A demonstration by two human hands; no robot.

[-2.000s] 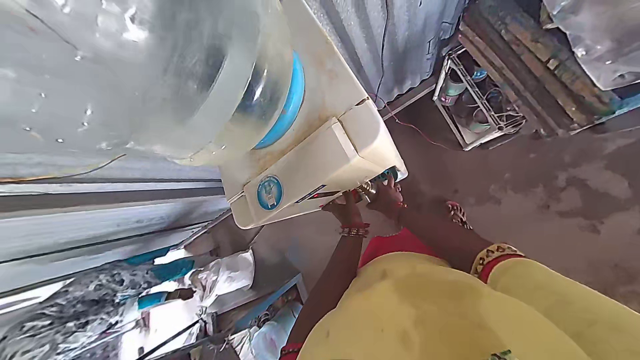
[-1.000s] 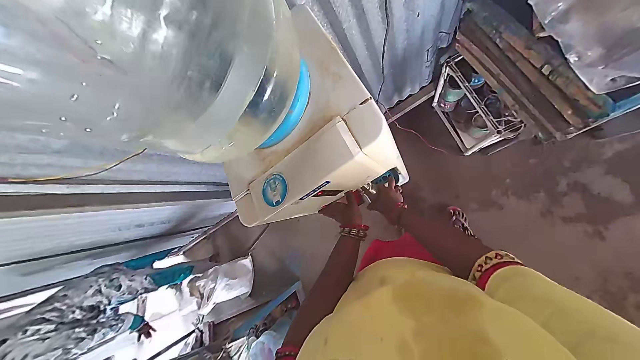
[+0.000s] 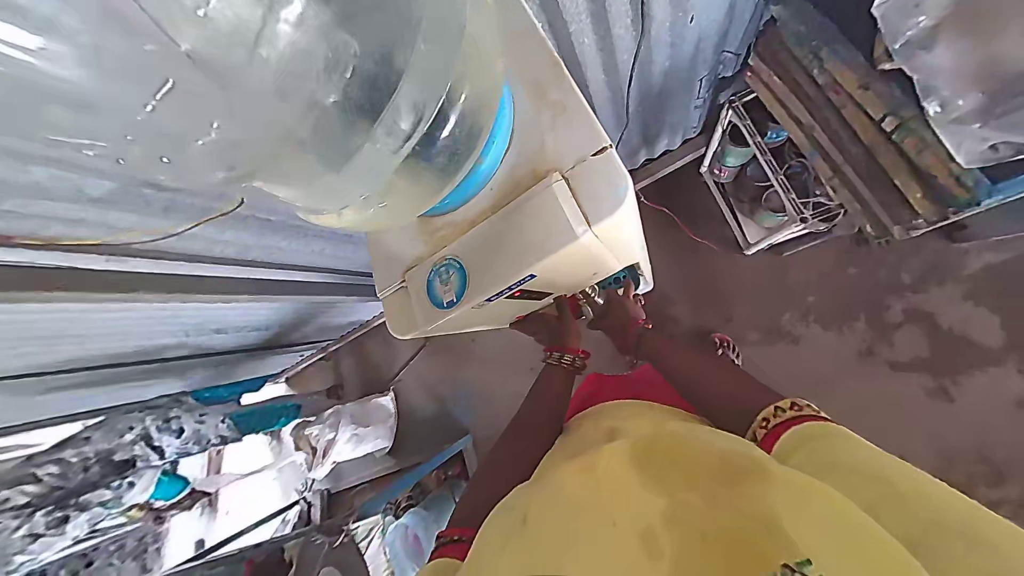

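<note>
A cream water dispenser (image 3: 512, 264) stands in front of me, a small red light lit on its front. On top of it is a large clear water bottle (image 3: 336, 104) with a blue ring (image 3: 480, 164) around its base. My left hand (image 3: 552, 324) is at the dispenser's front edge, fingers bent by the taps; what they grip is hidden. My right hand (image 3: 620, 316) is close beside it, below a teal part (image 3: 620, 278) at the dispenser's corner, and touches a shiny metal object (image 3: 590, 298). How far its fingers close on it cannot be told.
A white metal rack (image 3: 744, 176) with several cups and containers stands on the floor at the right, beside stacked wooden planks (image 3: 848, 128). Corrugated metal sheets (image 3: 656, 72) rise behind the dispenser. A thin red wire (image 3: 680, 220) lies on the floor. White plastic sheeting (image 3: 352, 432) is at lower left.
</note>
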